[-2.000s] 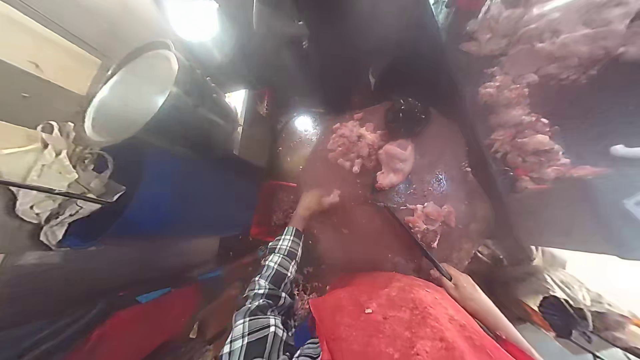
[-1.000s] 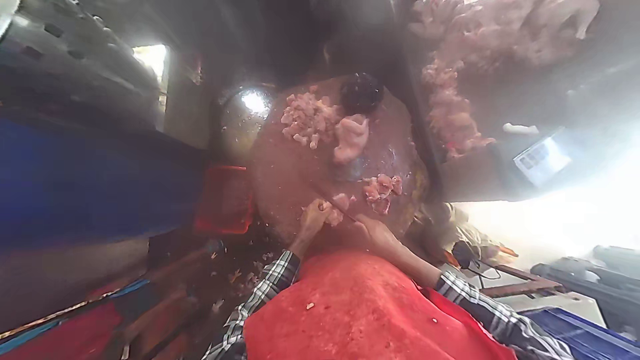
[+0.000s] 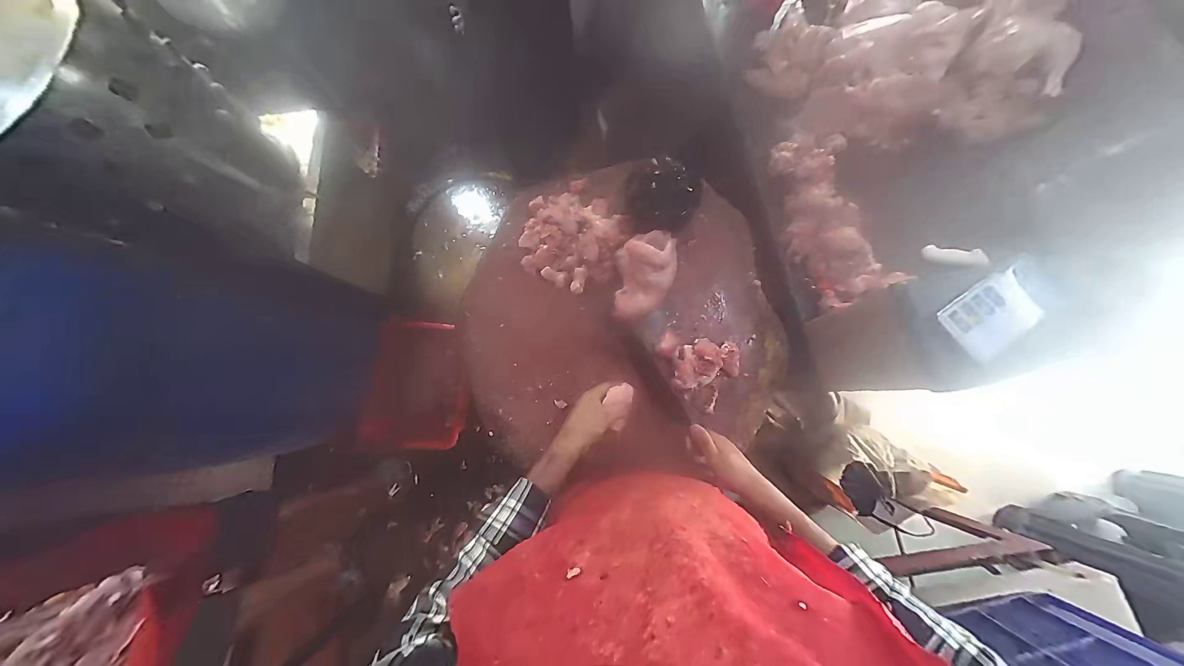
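Observation:
My left hand [image 3: 594, 416] grips a small piece of pale raw meat [image 3: 618, 396] over the near part of a round chopping block [image 3: 536, 342]. To its right, my right hand [image 3: 708, 446] is closed on a knife, whose dark blade [image 3: 652, 365] points up and away across the block. Just right of the blade lie several cut meat pieces [image 3: 705, 361]. Farther back sit a larger lump of raw poultry [image 3: 645, 273], a heap of small chopped pieces [image 3: 569, 236] and a dark, shiny round object [image 3: 663, 192]. The knife's handle is hidden in my hand.
A red plastic container [image 3: 416, 384] stands left of the block, beside a large blue surface [image 3: 176, 351]. More raw meat [image 3: 832, 222] lies at the upper right, near a white device with buttons [image 3: 990, 314]. A blue crate [image 3: 1064, 634] is at the lower right.
One second ago my hands were close together over meat at the block's near side; now they are farther apart. The blade now points away from me. The view has shifted.

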